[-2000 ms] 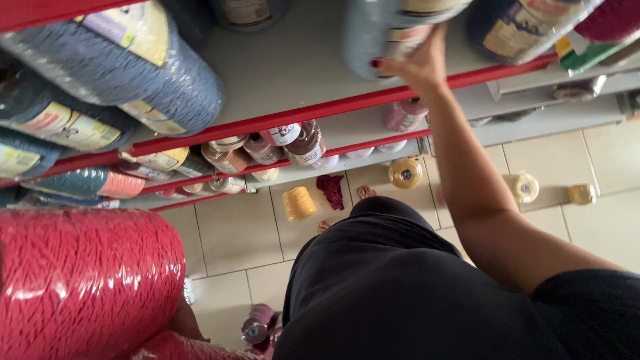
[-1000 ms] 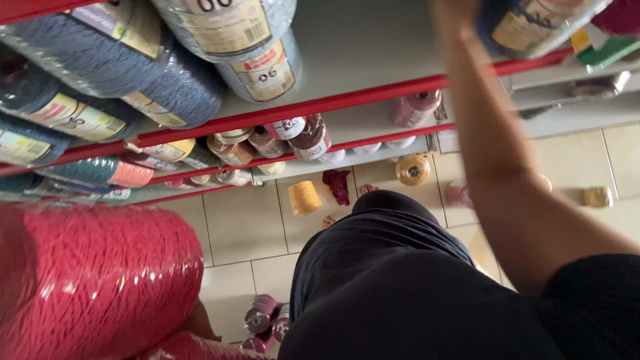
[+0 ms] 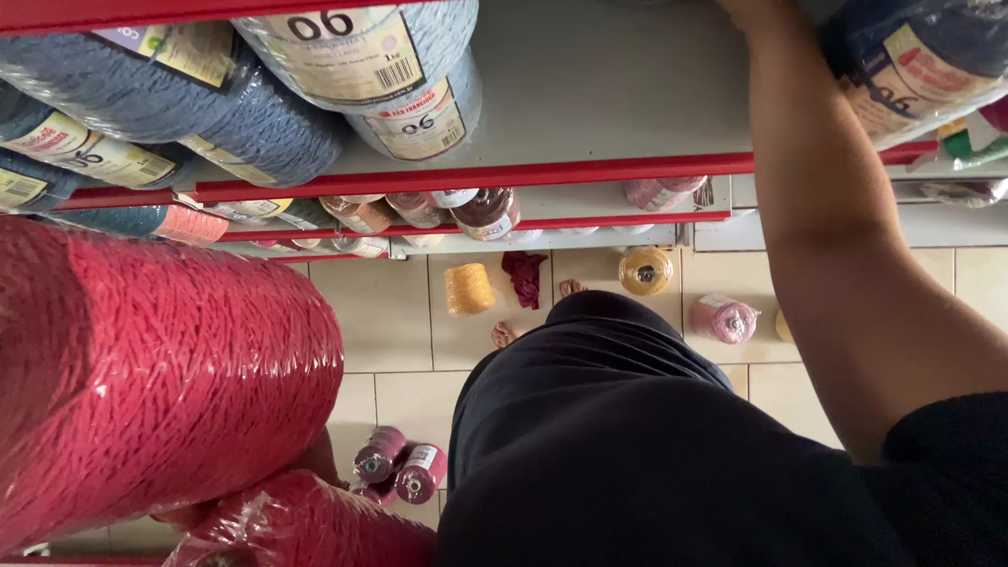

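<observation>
My left hand [image 3: 185,516] shows only in part, between a large plastic-wrapped red yarn cone [image 3: 181,370] and a second red cone [image 3: 315,528]; it holds the large one against the left side. My right arm reaches up over the grey shelf, and my right hand [image 3: 740,9] is cut off by the top edge, its fingers out of view. To its left, two light blue yarn cones [image 3: 362,47] lie one over the other. A dark blue yarn cone [image 3: 937,71] is just right of the forearm.
More blue cones [image 3: 157,79] fill the shelf's left part. A red shelf edge [image 3: 472,175] runs across, above lower shelves with brown and pink cones [image 3: 488,213]. On the tiled floor are a yellow cone [image 3: 468,289], a pink cone [image 3: 723,319] and several purple cones [image 3: 420,472].
Two seconds ago my right hand held a light blue cone over the shelf; it has let go and moved up, mostly out of view. Light blue cones now show at the shelf's left.
</observation>
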